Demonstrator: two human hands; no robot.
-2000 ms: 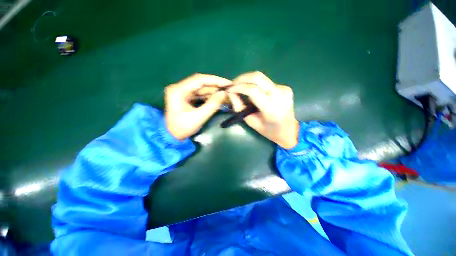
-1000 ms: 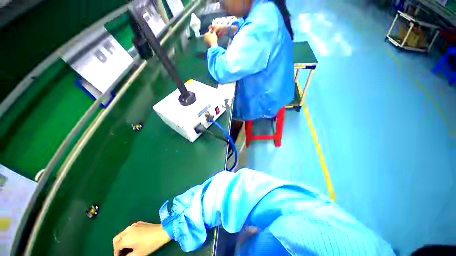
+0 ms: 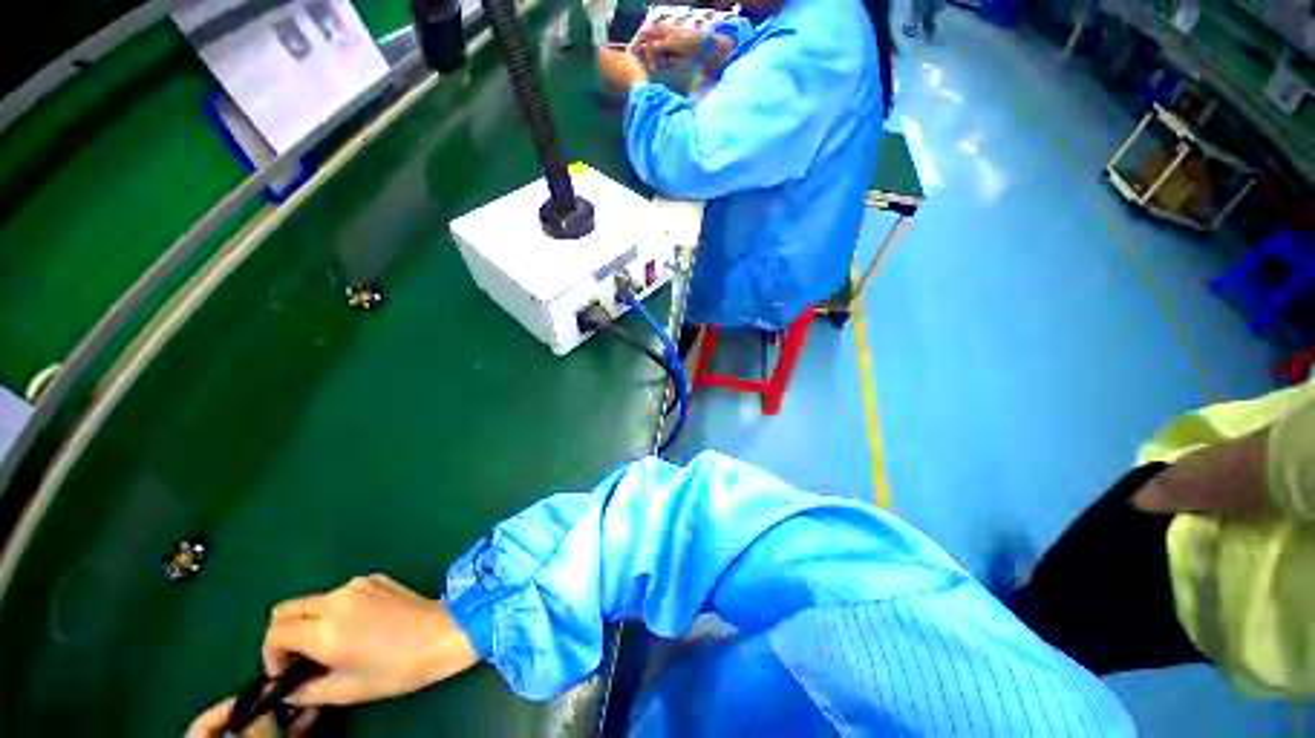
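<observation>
My right hand (image 3: 368, 634) is at the lower left of the view, fingers closed on a slim black tool (image 3: 270, 695), probably tweezers. My left hand (image 3: 217, 719) shows only as fingertips at the bottom edge, close to the tool. A small dark shape lies between the hands; I cannot tell whether my left hand holds it. A round module (image 3: 183, 558) with a yellowish centre lies on the green surface up and left of my right hand. Another module (image 3: 364, 296) lies farther along, left of the white box.
A white box (image 3: 555, 267) with a black post and cables stands on the green surface (image 3: 418, 418). Beyond it a person in blue (image 3: 772, 166) sits on a red stool (image 3: 750, 378). At the right, a person's yellow sleeve (image 3: 1240, 534) and black clothing are close by. Paper sheets lie beyond the rail.
The view has swung right, from my hands to the box and aisle. Since one second ago, my left fingertips and the black tool have come into view, and a yellow-sleeved person has appeared at the right.
</observation>
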